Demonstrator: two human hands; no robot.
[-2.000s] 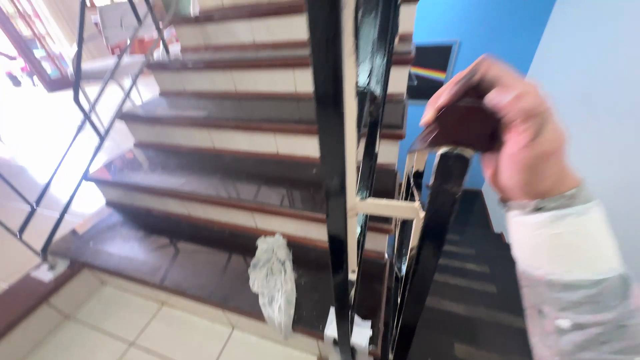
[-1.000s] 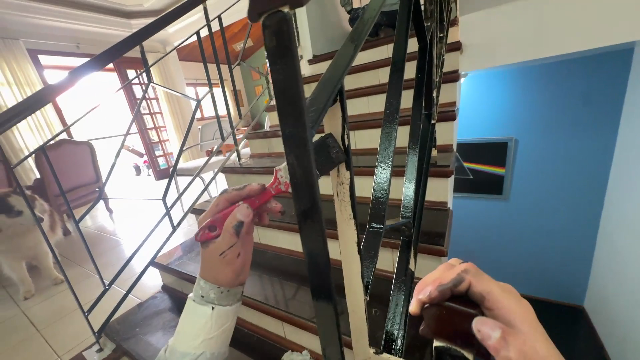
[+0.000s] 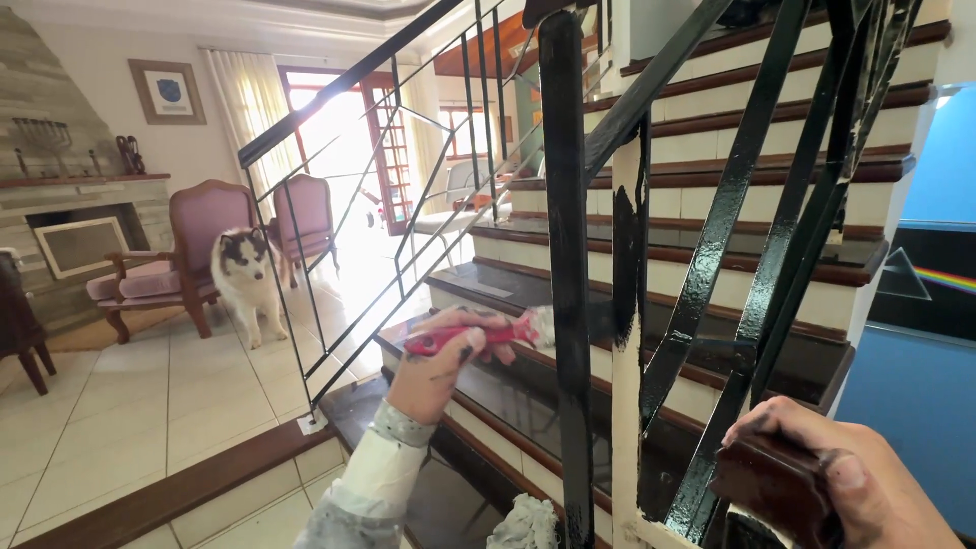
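Note:
My left hand (image 3: 446,358) grips a paintbrush by its red handle (image 3: 450,338). The brush reaches behind a black metal post (image 3: 568,290), and its dark bristles lie against a cream upright (image 3: 627,427) partly coated in black paint. Glossy black bars (image 3: 717,236) of the stair railing slant to the right of it. My right hand (image 3: 831,473) holds a dark brown wooden handrail end (image 3: 774,484) at the lower right, just above the top of a black post. A crumpled whitish rag or plastic (image 3: 524,522) lies low, beside the foot of the black post.
Dark-topped stairs (image 3: 496,282) rise behind the railing. A thinner black railing (image 3: 305,252) stands at left, with a step edge (image 3: 175,488) below it. Farther back are a black-and-white dog (image 3: 248,267), a pink armchair (image 3: 210,229) and a fireplace (image 3: 76,244). A framed picture hangs on the blue wall.
The brush has moved lower along the cream upright, which now shows more black paint. My right hand remains on the brown wooden piece. The view has swung left, bringing the fireplace in.

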